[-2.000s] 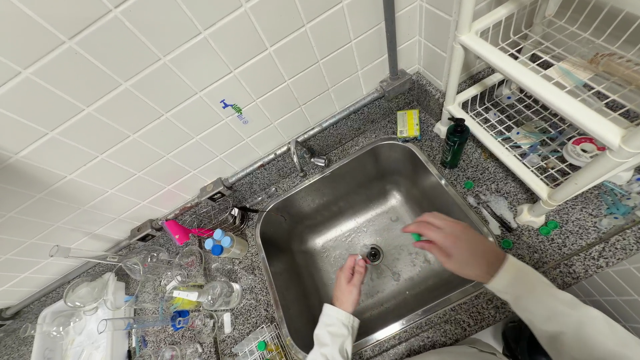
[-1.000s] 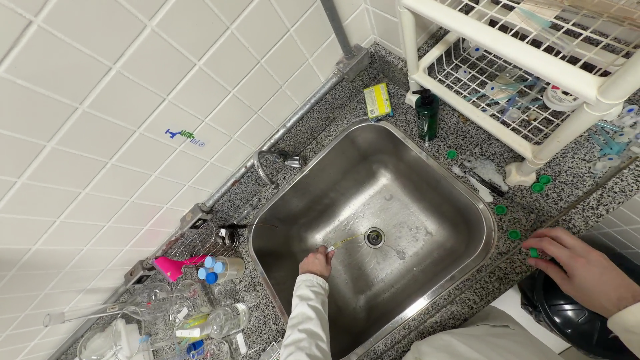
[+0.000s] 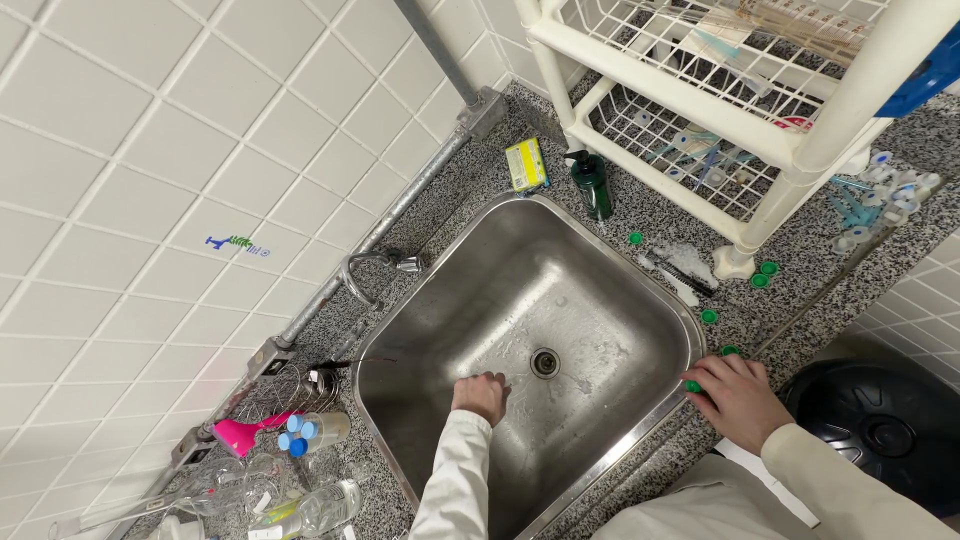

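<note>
My left hand (image 3: pixel 481 396) is curled over the stainless steel sink (image 3: pixel 622 300), left of the drain (image 3: pixel 544 363). Whatever its fingers may hold is hidden. At the sink's right rim, my right hand (image 3: pixel 739 394) has its fingertips on a green plastic cap (image 3: pixel 693 386). Another green cap (image 3: pixel 730 350) lies just beyond those fingers, and several more, such as this green cap (image 3: pixel 709 316), are on the granite counter. A black-bristled brush (image 3: pixel 679 273) rests by white, wet-looking material near the rim.
A curved faucet (image 3: pixel 360 277) stands behind the sink. Glassware, blue-capped containers (image 3: pixel 322 431) and a pink plastic tool (image 3: pixel 238 436) crowd the left. At the back are a yellow packet (image 3: pixel 526 165) and a dark green pump bottle (image 3: pixel 592 186). A white wire rack (image 3: pixel 667 180) and black bin (image 3: pixel 885 435) flank the right.
My right hand has moved from over the sink, past the counter's front edge, to the sink's right rim. A yellowish stream by my left hand a second ago is no longer seen.
</note>
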